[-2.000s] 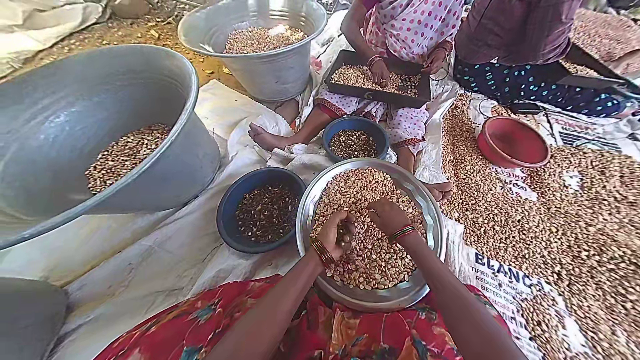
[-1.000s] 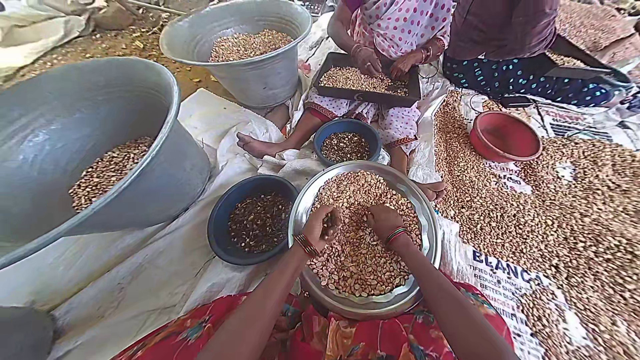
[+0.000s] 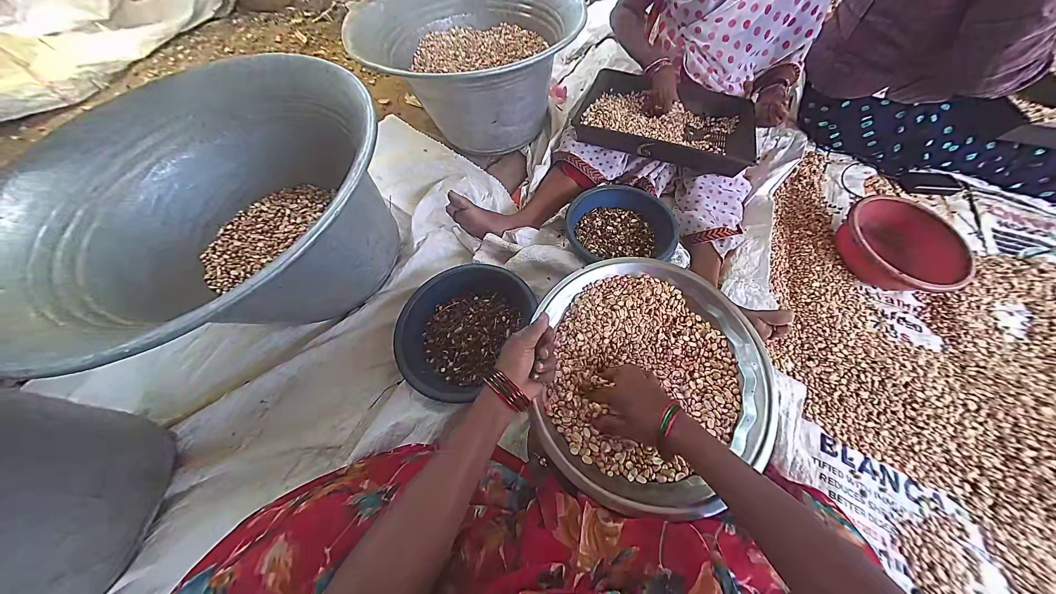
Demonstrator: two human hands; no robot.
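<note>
A round steel tray (image 3: 763, 396) rests on my lap, heaped with pale brown seeds or nuts (image 3: 660, 330). My left hand (image 3: 528, 355) is at the tray's left rim, its fingers curled; whether anything lies inside them cannot be told. My right hand (image 3: 631, 404) reaches into the heap with its fingertips down among the pieces, so a grip on any piece is hidden. Close by on the left, a dark blue bowl (image 3: 408, 330) holds darker bits. Another blue bowl (image 3: 582, 216) with similar dark bits stands just beyond the tray.
Large metal tubs (image 3: 379, 239) (image 3: 511, 107) with seeds stand left and behind. A person (image 3: 660, 91) sits opposite, hands at a black tray (image 3: 701, 161). A second person (image 3: 924, 58) sits at upper right. A red bowl (image 3: 907, 243) lies among spread seeds (image 3: 907, 371) on sacks.
My left hand has moved from over the seeds to the tray's left rim, beside the blue bowl. My right hand has shifted toward the left part of the heap.
</note>
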